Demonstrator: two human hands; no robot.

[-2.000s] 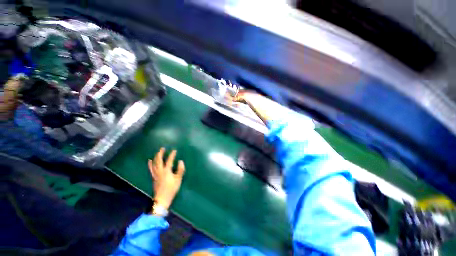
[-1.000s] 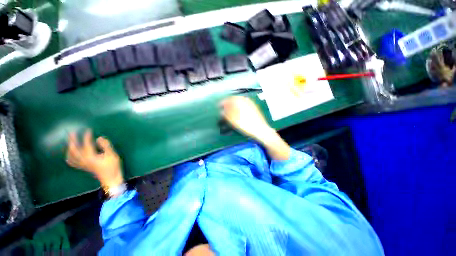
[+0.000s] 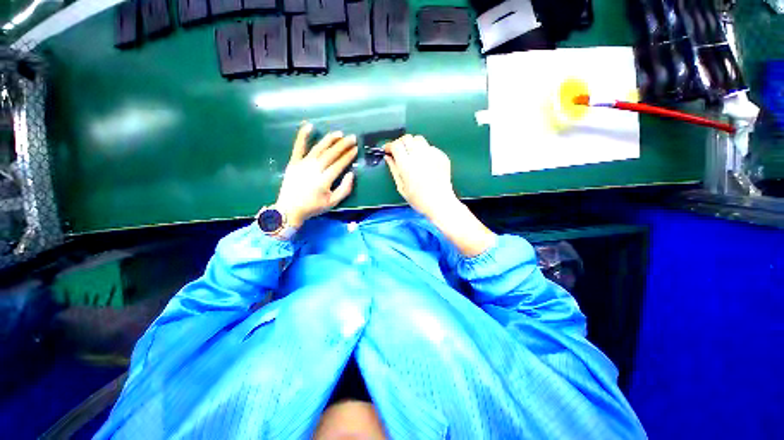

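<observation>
My left hand [image 3: 320, 179] lies palm down on the green bench, fingers spread, at the left end of a clear strip, seemingly the release liner [image 3: 331, 120]. Dark adhesive pieces [image 3: 384, 137] show on the strip's right part. My right hand [image 3: 421, 174] is just right of them, thumb and fingers pinched on dark tweezers [image 3: 376, 152], which point left at the dark pieces. Whether the tips hold a piece is too small to tell. The tweezers' rear part is hidden by my right hand.
Black plastic covers [image 3: 309, 45] stand in rows behind my hands. A white paper sheet [image 3: 524, 142] at right bears a yellow pot [image 3: 569, 105] and a red-handled brush [image 3: 675, 114]. Loose housings [image 3: 507, 24] and long black parts [image 3: 688, 51] lie behind. A clear-edged bin [image 3: 36, 163] is at far left.
My view has swung from the conveyor down to the bench. My hands have come together over the clear strip. The tweezers, lying by the paper before, are now in my right hand.
</observation>
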